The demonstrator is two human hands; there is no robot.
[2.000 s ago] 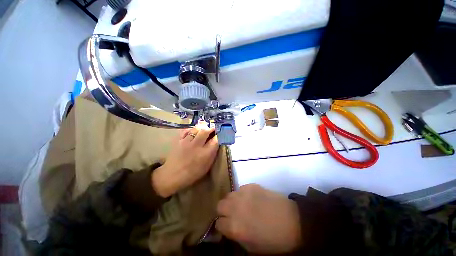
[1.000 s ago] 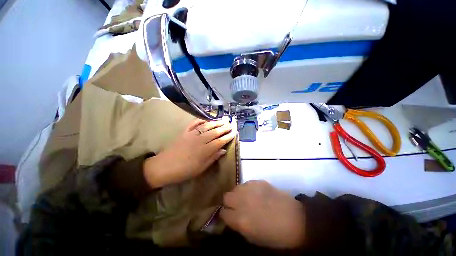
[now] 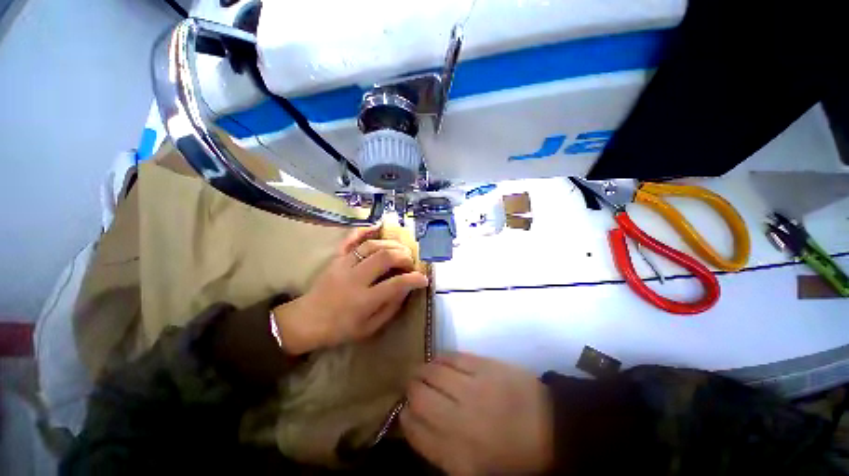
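Observation:
The khaki garment piece [image 3: 279, 242] lies left of and under the needle area of the sewing machine [image 3: 521, 102]. A dark strip with a pale dotted line [image 3: 429, 321] runs along its right edge toward me. My left hand [image 3: 349, 293] lies on the cloth just in front of the presser foot, fingers bent, a ring on one finger. My right hand [image 3: 479, 409] is closed on the dotted edge strip nearer me; its fingertips are partly hidden. The needle tip is hidden by machine parts. A blue-grey attachment [image 3: 436, 240] stands right of the needle.
Scissors with red and orange handles [image 3: 663, 246] lie right of the needle. Green-black snips [image 3: 808, 251] lie farther right. Small brown swatches lie behind the attachment [image 3: 517, 211], at the far right and by my right sleeve [image 3: 598, 361]. A curved metal guard [image 3: 214, 153] fronts the machine head.
The view has shifted, so the machine sits farther left in the picture. My left hand's fingers are more bent and sit nearer the dotted edge. A swatch by my right sleeve shows more fully.

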